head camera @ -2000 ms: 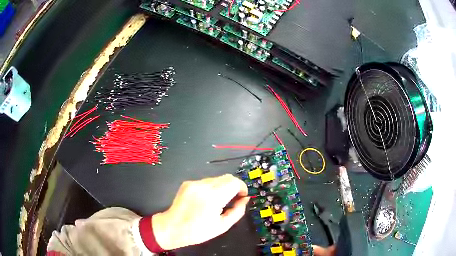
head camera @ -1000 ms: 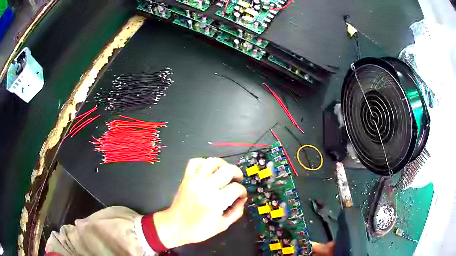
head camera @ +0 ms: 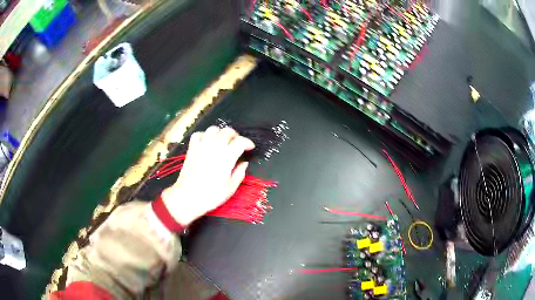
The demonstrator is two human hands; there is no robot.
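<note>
My left hand (head camera: 208, 170) is over the left wire piles. Its fingertips are at the pile of black wires (head camera: 271, 139), and its palm covers part of the pile of red wires (head camera: 249, 202). I cannot tell whether its fingers hold a wire. The green circuit board (head camera: 381, 266) with yellow blocks lies at the lower right, cut off by the bottom edge. A red lead (head camera: 325, 270) sticks out from its left side. Another red lead and a dark one lie by its top edge. My right hand is out of the picture.
Stacked panels (head camera: 328, 67) stand at the far side. A round black fan (head camera: 490, 190) is at the right, with a yellow ring (head camera: 420, 234) to its left. Loose red and black wires lie between stack and board. A white bin (head camera: 120, 76) is beyond the pale worn edge (head camera: 170, 132).
My left hand has moved from the board to the wire piles. The view has shifted, so the bench appears farther right and lower. A red lead now shows at the board's left side. My right hand has left view.
</note>
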